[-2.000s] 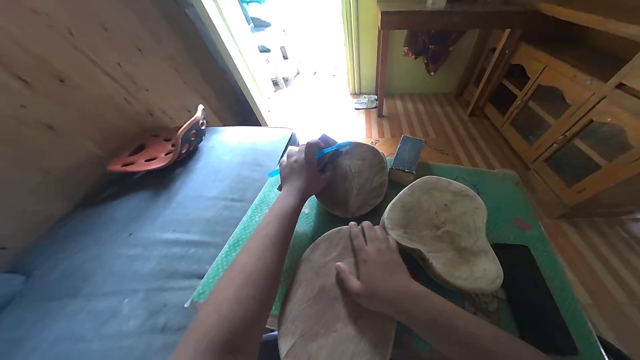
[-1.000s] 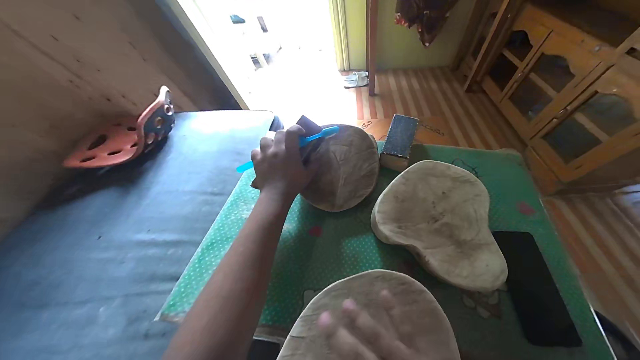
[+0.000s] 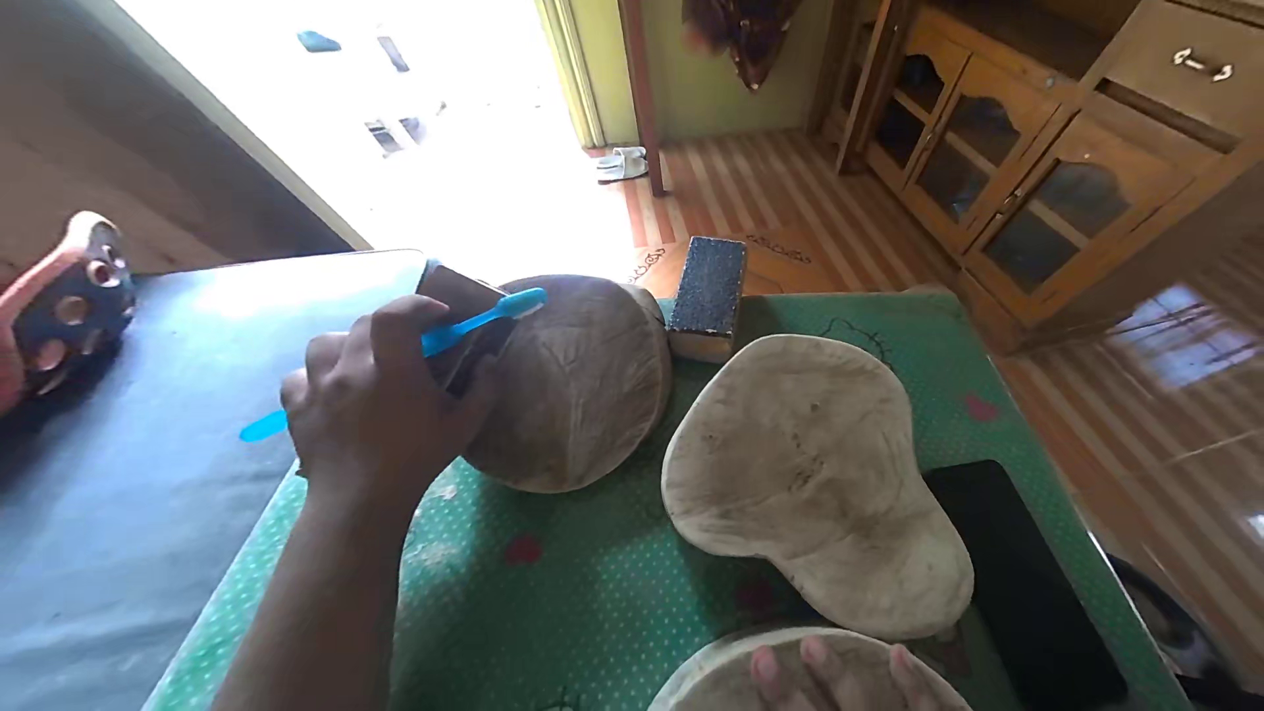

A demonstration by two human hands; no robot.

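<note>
My left hand (image 3: pixel 380 395) grips a blue toothbrush (image 3: pixel 484 321), its bristle end pointing right, and a dark block (image 3: pixel 459 296) that the hand partly covers. Beneath and beside them lies a round wooden slab (image 3: pixel 583 385) on the green table. At the bottom edge my right hand (image 3: pixel 839 676) rests its fingers on another rounded wooden slab (image 3: pixel 706 671); most of that hand is out of frame. Between the two lies a pale wooden slab (image 3: pixel 810 464) with a lobed outline. A block with a dark, gritty-looking top (image 3: pixel 709 286) sits behind the slabs.
The table has a green dotted cover (image 3: pixel 612 573). A black phone-like slab (image 3: pixel 1027 583) lies at its right. On the left, a blue padded surface (image 3: pixel 217 355) adjoins it, with an orange perforated object (image 3: pixel 69 306). A wooden cabinet (image 3: pixel 1047 197) stands beyond.
The rounded slab under my right hand has moved toward the bottom edge, away from the round slab. My left hand keeps hold of the toothbrush. The view has shifted closer to the table.
</note>
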